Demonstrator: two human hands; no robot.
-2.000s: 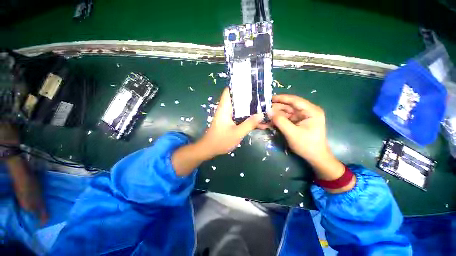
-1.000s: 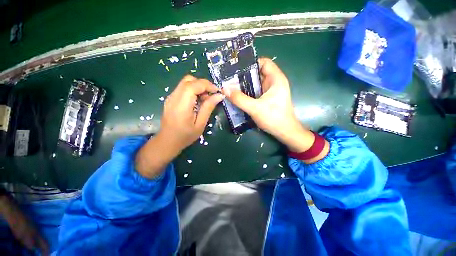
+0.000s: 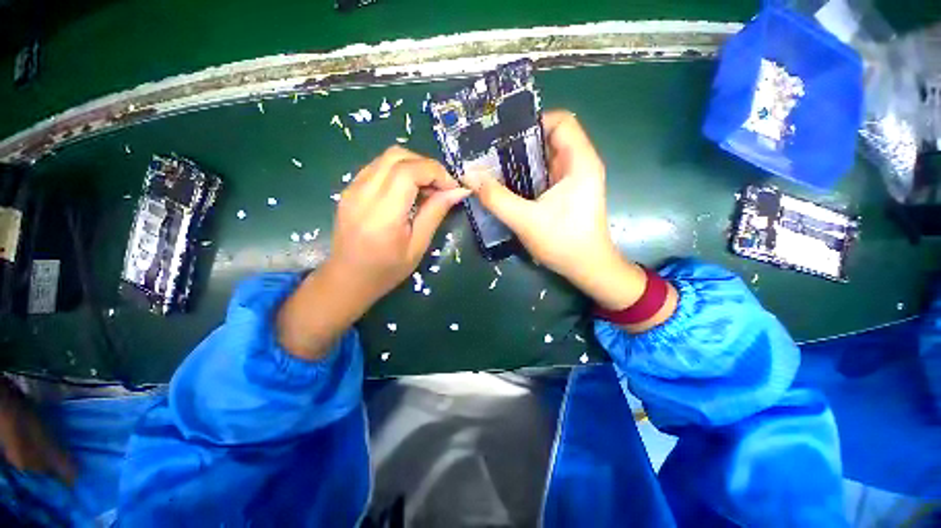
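Note:
An open phone body [image 3: 493, 119] is held above the bench, tilted slightly, its dark board end away from me. My right hand [image 3: 562, 211] grips its right side and lower part, with the thumb across the pale area. My left hand [image 3: 397, 211] has thumb and forefinger pinched together at the phone's left long edge. Whether a tiny part is between those fingertips cannot be made out. Small white bits [image 3: 420, 281] and thin yellowish slivers [image 3: 347, 131] lie scattered on the bench under and around the hands.
More open phones lie at left [image 3: 157, 239] and right [image 3: 792, 233]. A blue bin [image 3: 725, 108] with white bits stands at upper right beside clear plastic bags [image 3: 889, 129]. A whitish rail [image 3: 310, 74] borders the green belt. Black equipment [image 3: 72, 284] and a blurred person's arm [image 3: 31, 438] are at left.
Two seconds ago my left hand held the phone upright and my right fingers were at its lower end. Now my right hand holds it and my left fingers pinch at its left edge.

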